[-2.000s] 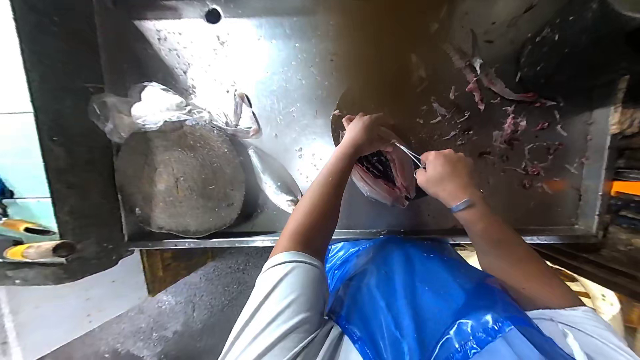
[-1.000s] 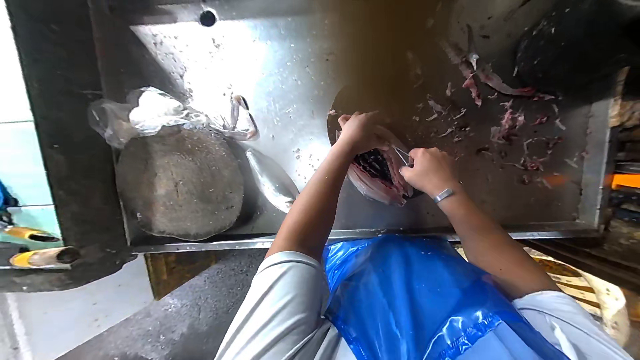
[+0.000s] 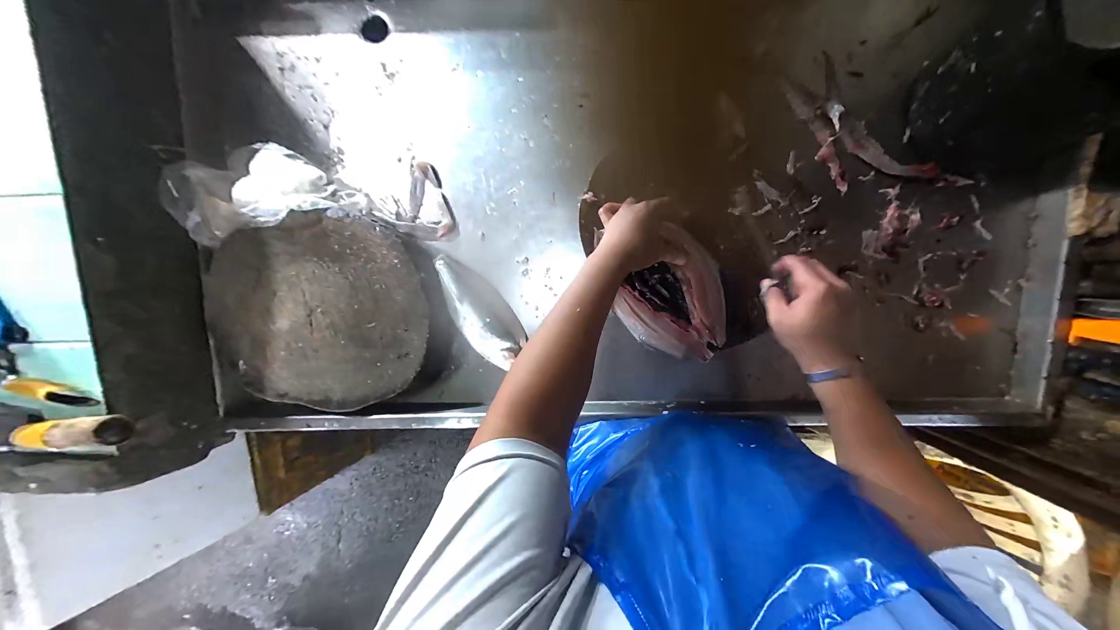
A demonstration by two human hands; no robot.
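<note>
A fish cut open along its belly (image 3: 710, 293) lies on a round board (image 3: 604, 179) in the metal sink, its cavity dark and its flesh pink. My left hand (image 3: 637, 234) grips the upper end of this fish. To the right of the fish, apart from it, is my right hand (image 3: 809, 306), fingers curled; it is blurred, and a small dark thing shows between thumb and fingers, perhaps tweezers or pliers. A whole silvery fish (image 3: 479, 311) lies on the metal left of my left forearm.
A round wooden chopping block (image 3: 317, 311) stands at the left, with a clear plastic bag (image 3: 280, 188) behind it. Pink scraps of fish (image 3: 892, 223) are scattered at the right. The sink's metal front rim (image 3: 350, 422) runs before my blue plastic apron (image 3: 752, 525). A drain hole (image 3: 375, 28) is at the back.
My right hand has moved right, away from the cut fish, where a metal tool showed in it two seconds ago. My left hand remains on the fish.
</note>
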